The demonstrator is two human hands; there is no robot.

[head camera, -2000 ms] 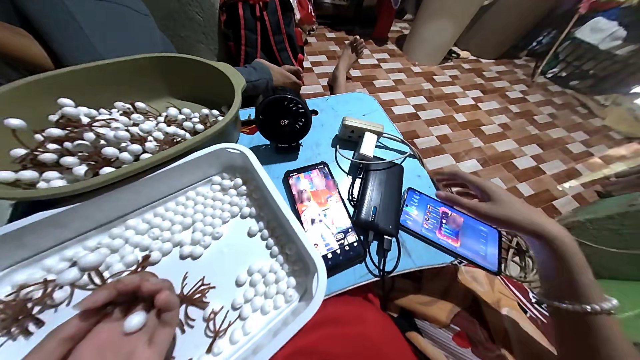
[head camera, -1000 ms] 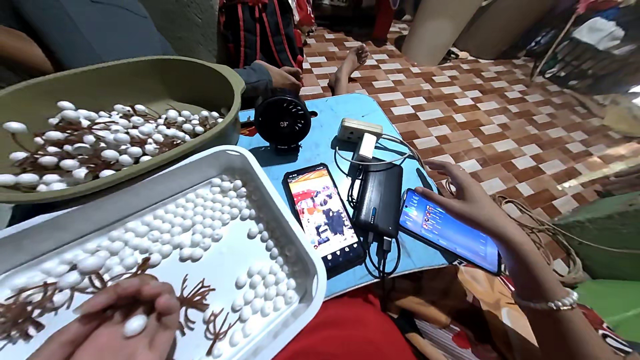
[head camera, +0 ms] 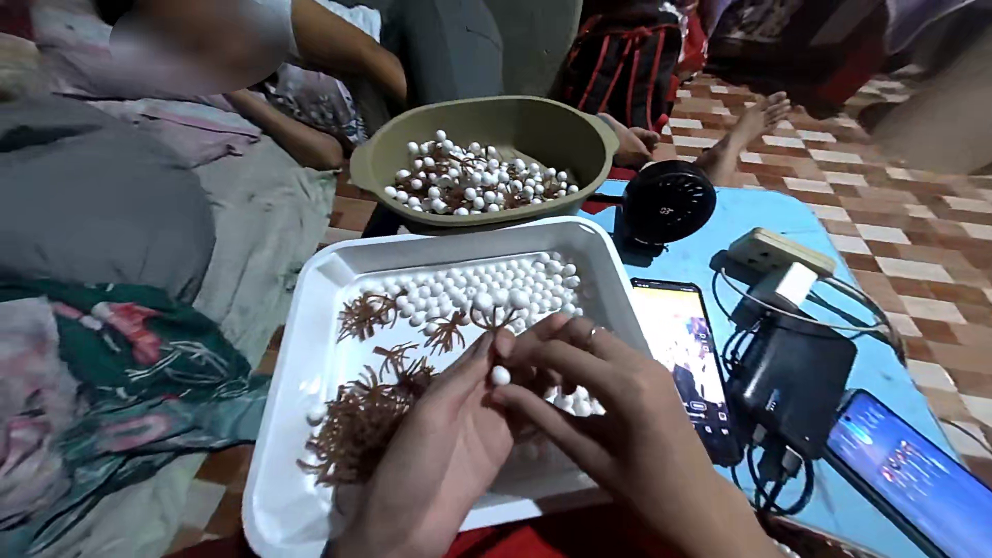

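Note:
My left hand pinches the base of a brown branched stem cluster with white balls on its tips. The fingers of my right hand close in on the same cluster and touch a white ball beneath it. Both hands are over a white tray. In the tray, loose white balls lie in rows at the back, and brown stem pieces without balls are heaped at the left. Behind the tray, an olive-green basin holds many brown stems with white balls.
A blue table at the right bears a black portable fan, two phones, a black power bank, cables and an extension socket. Another person sits behind the basin. Cloths and a grey cushion lie left.
My right hand has left the phone on the right and come to my left hand over the tray. The left hand, earlier palm up with a white ball, now pinches a cluster. The view has swung left.

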